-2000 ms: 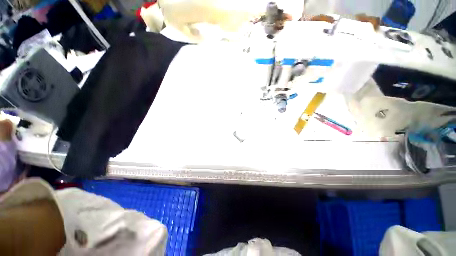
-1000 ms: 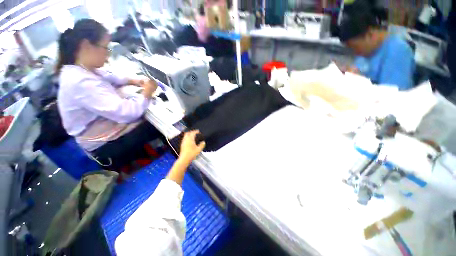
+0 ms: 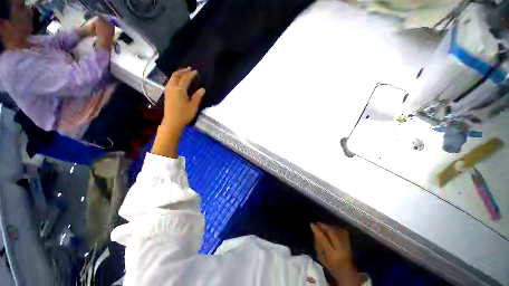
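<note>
A long black fabric piece point(image 3: 223, 50) lies across the left end of the white machine table. My left hand point(image 3: 181, 100) is on its near end at the table's front edge, fingers bent and thumb apart; whether cloth is pinched cannot be told. My right hand point(image 3: 333, 248) is below the table edge, over my lap, fingers a little apart, with nothing seen in it. A yellow strip point(image 3: 471, 162) lies on the machine bed, with pink and blue snips point(image 3: 485, 195) beside it.
The sewing machine head point(image 3: 466, 61) stands at the right. A blue basket point(image 3: 223, 179) is below the table edge. A person in a lilac top point(image 3: 61, 84) sits at a neighbouring grey machine at the left. Olive cloth point(image 3: 103, 195) hangs at lower left. Cream fabric point(image 3: 418, 11) lies at the back.
The view has swung left, then down closer to the table. My left hand has come into view and stays at the black fabric's near end. My right hand has appeared below the table edge.
</note>
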